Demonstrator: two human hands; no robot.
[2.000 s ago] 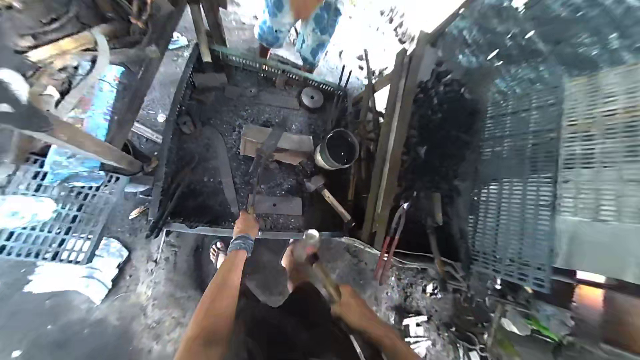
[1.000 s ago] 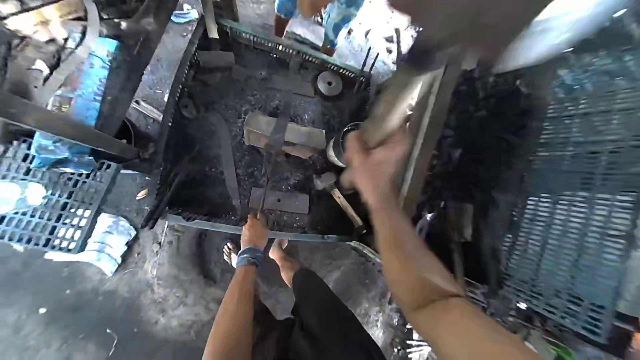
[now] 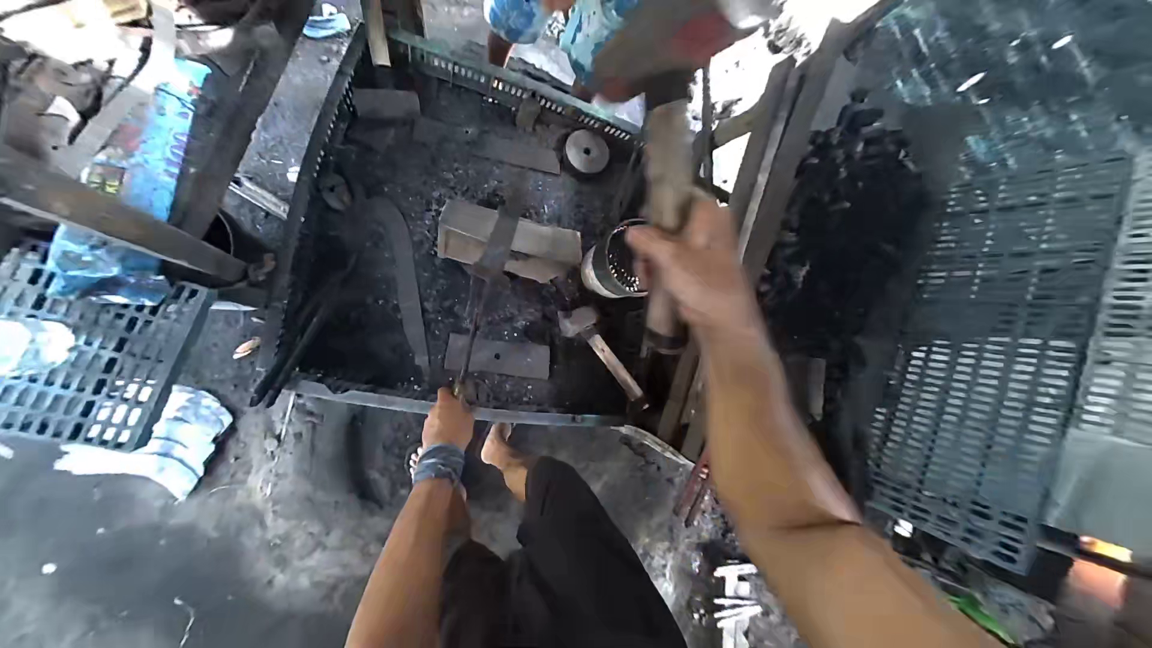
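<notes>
My left hand point(image 3: 448, 416), below a dark cloth wristband, is closed around the handles of long thin metal tongs point(image 3: 472, 333) at the bin's front edge. The tongs reach forward to a flat dark metal blade point(image 3: 499, 238), which lies across a pale rectangular block point(image 3: 549, 241). My right hand point(image 3: 693, 256) grips the wooden handle point(image 3: 668, 166) of a large hammer, raised at upper right; its head point(image 3: 670, 45) is blurred. Behind this hand, partly covered, is a round metal can point(image 3: 612, 265). A smaller hammer point(image 3: 579, 322) lies right of a flat steel plate point(image 3: 497, 356).
The low bin has a metal front rim point(image 3: 378, 398). Inside are a curved blade point(image 3: 407, 279) and a round disc point(image 3: 587, 151). Wooden posts point(image 3: 765, 162) stand at the right, beside a dark charcoal pile point(image 3: 846, 207). A person in blue patterned clothing point(image 3: 589, 31) is beyond the bin.
My right hand has risen from near my lap with the large hammer, which was raised high a second ago too. My left hand still holds the tongs at the front edge.
</notes>
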